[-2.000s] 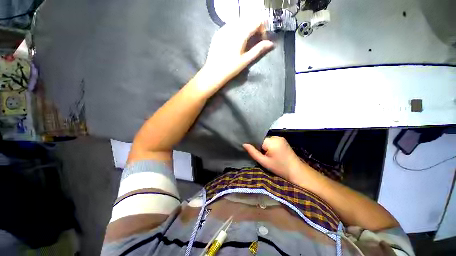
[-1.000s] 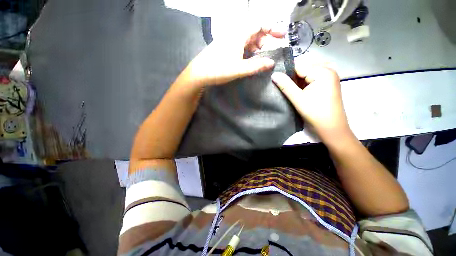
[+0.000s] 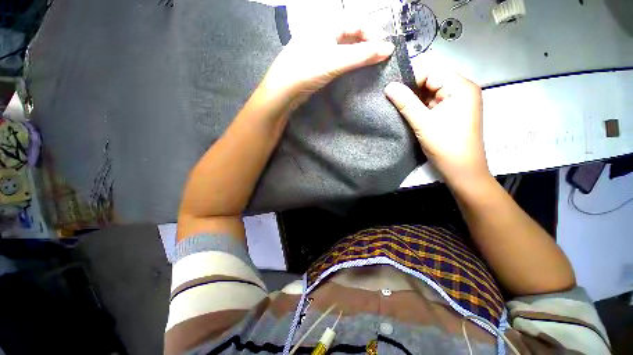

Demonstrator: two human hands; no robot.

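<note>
A large dark grey garment panel (image 3: 229, 62) lies over the machine table and spreads left. My left hand (image 3: 323, 59) lies on it close to the presser foot (image 3: 404, 26), thumb pointing right; glare washes out its back. My right hand (image 3: 448, 125) pinches the panel's folded right edge (image 3: 404, 66) between thumb and bent fingers, just below the foot. The needle itself cannot be made out in the glare.
A round metal disc with holes (image 3: 451, 28) and a white ribbed part (image 3: 509, 11) lie right of the foot. A phone (image 3: 585, 177) with a cable lies at lower right. A checked apron (image 3: 416, 267) covers my lap.
My right hand has come up from the panel's lower edge to the folded edge near the foot. In the last second the view has shifted slightly; both hands keep nearly the same place.
</note>
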